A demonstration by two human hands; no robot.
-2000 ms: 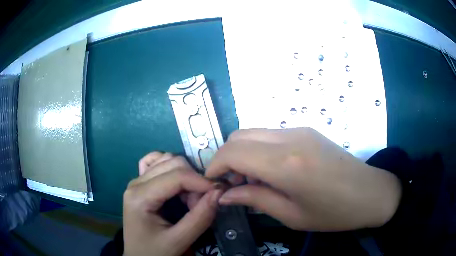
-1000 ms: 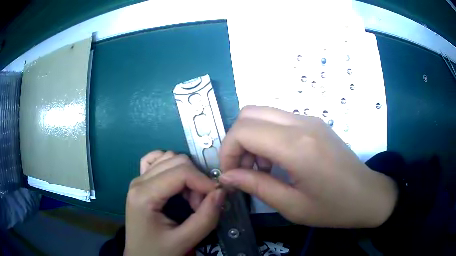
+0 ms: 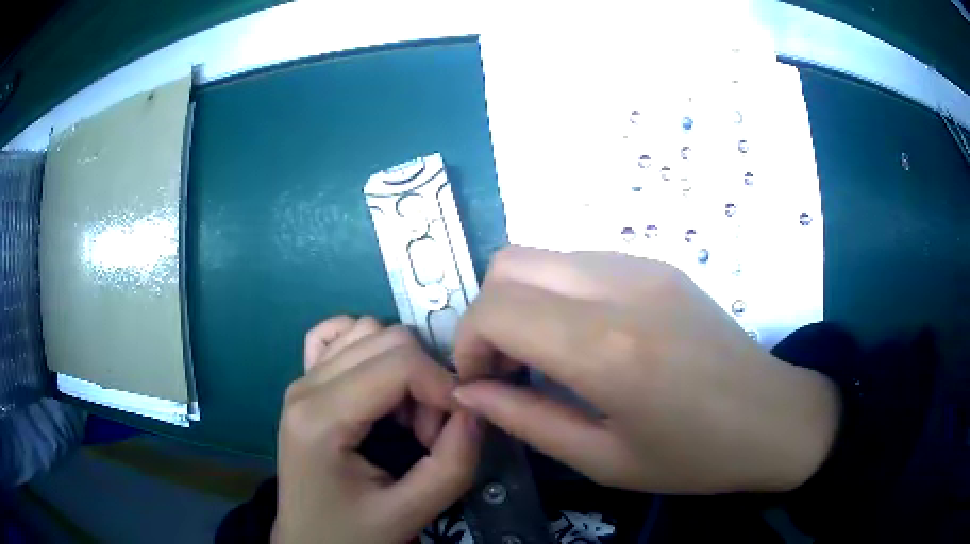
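Note:
A long grey metal bar (image 3: 429, 250) with curved recesses lies tilted on the dark green bench, its lower end near my body. Small round silver parts sit in its lower, darker stretch. My left hand (image 3: 378, 425) and my right hand (image 3: 628, 361) meet over the middle of the bar, thumbs and index fingertips together. The fingers hide that part of the bar and whatever is between them. Several small round metal parts (image 3: 730, 210) lie loose on a white paper sheet (image 3: 564, 138) to the right.
A glossy beige board (image 3: 117, 250) lies at the left over a white sheet. Stacked clear ridged plastic (image 3: 19, 276) stands at the far left edge. A white rail (image 3: 351, 30) runs along the back. One small part (image 3: 905, 160) lies on the green surface at the right.
Both hands stay over the bar. My right hand's fingertips have closed in again on my left fingertips, covering the silver part that showed a second ago.

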